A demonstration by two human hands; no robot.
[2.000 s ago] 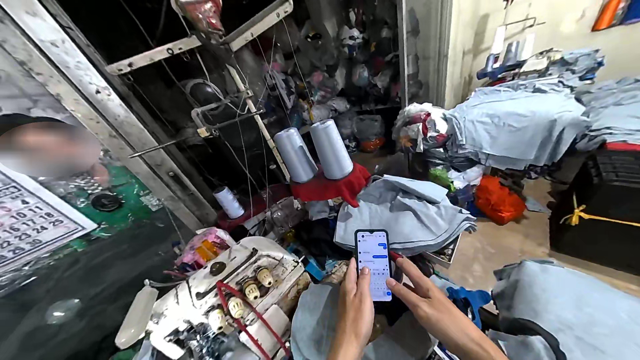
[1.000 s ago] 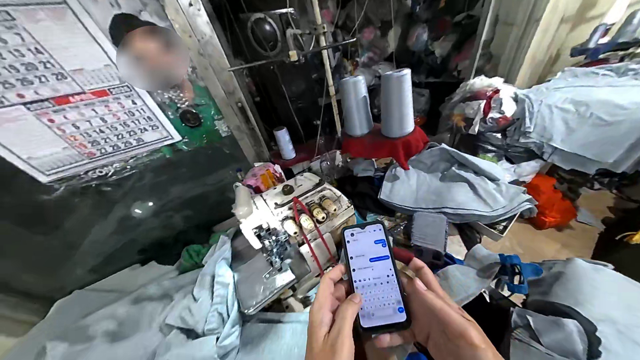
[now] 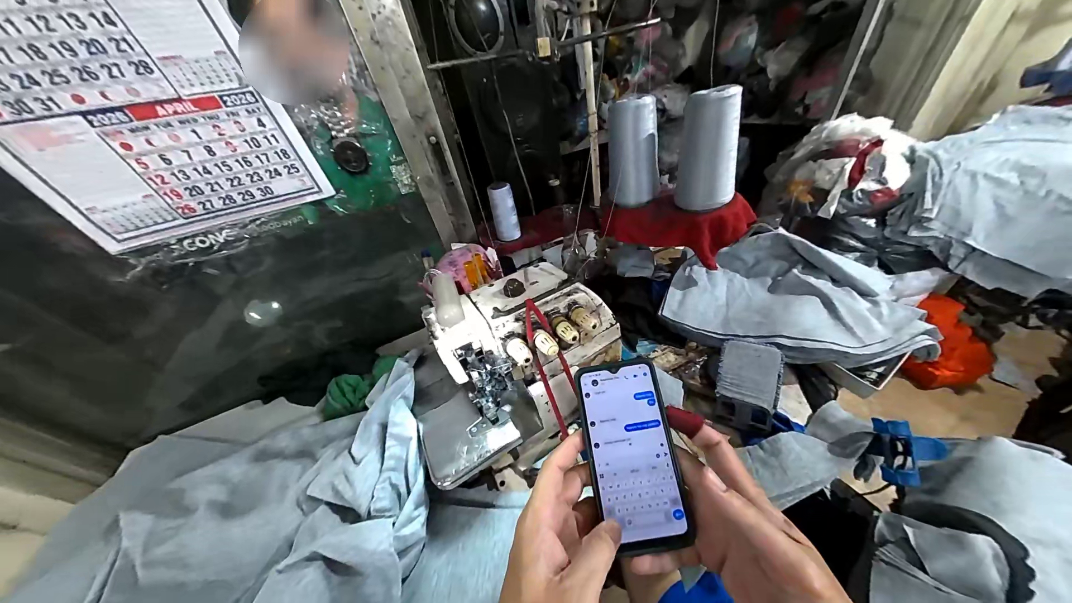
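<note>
A smartphone (image 3: 634, 461) in a dark case is upright between my hands, its lit screen showing a chat and a keyboard. My left hand (image 3: 557, 536) grips its left edge, with the thumb over the lower left of the screen. Along the right edge rests my right hand (image 3: 737, 519), also holding it; one of its fingertips has a dark red covering. Just behind the phone stands a white overlock sewing machine (image 3: 536, 327) with several tension dials and a red cord looped over it. Light grey-blue fabric (image 3: 276, 502) lies to the left of the machine.
Two large grey thread cones (image 3: 708, 151) stand on red cloth behind the machine, with a smaller spool (image 3: 504, 212) to their left. Folded grey fabric (image 3: 796, 293), an orange bag (image 3: 955, 343) and a blue buckle (image 3: 896, 452) are at the right. A calendar (image 3: 167, 151) hangs at the left.
The right hand had fingers over the screen two seconds ago; now it holds the phone's right side. The view has swung left and closer to the machine.
</note>
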